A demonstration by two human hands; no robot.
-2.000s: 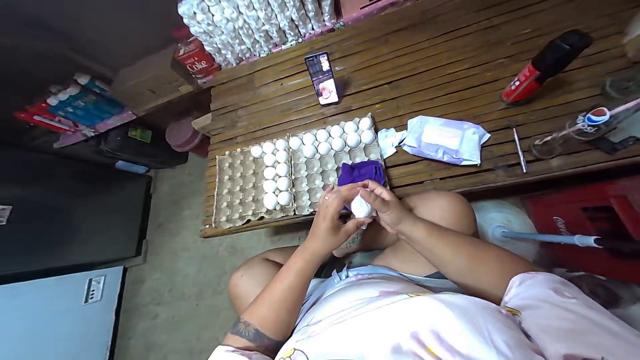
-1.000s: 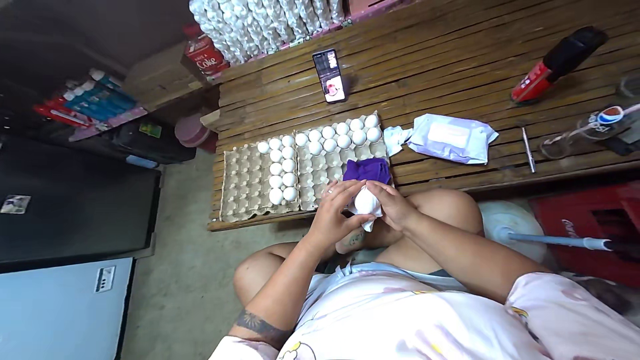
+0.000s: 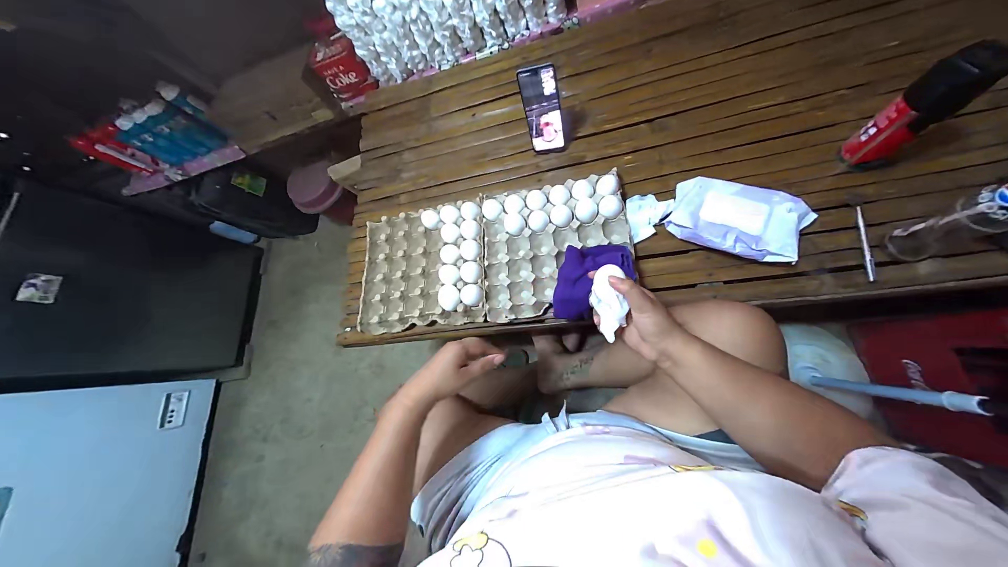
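Observation:
My right hand (image 3: 642, 315) holds a white egg (image 3: 608, 277) together with a crumpled white wipe (image 3: 610, 311), just over a folded purple cloth (image 3: 581, 276). That cloth lies on the front right corner of a cardboard egg tray (image 3: 516, 268). White eggs (image 3: 560, 215) fill the back rows of this tray. To its left, touching it, a second egg tray (image 3: 402, 272) has eggs (image 3: 470, 272) mostly along its right side. My left hand (image 3: 465, 364) is in front of the table's edge, below the left tray, fingers slightly bent and nothing seen in it.
On the slatted wooden table (image 3: 457, 118) are a smartphone (image 3: 542, 109), a pack of wipes (image 3: 736, 219) with a wipe beside it (image 3: 647, 216), a pen (image 3: 865, 244), a red and black bottle-like object (image 3: 917, 106) and a glass container (image 3: 921, 236). A red crate (image 3: 929, 378) stands below at the right.
My hands have moved apart. The left has let go and moved left. The right keeps the egg and wipe, which both hands held together over my lap before, and is nearer the purple cloth.

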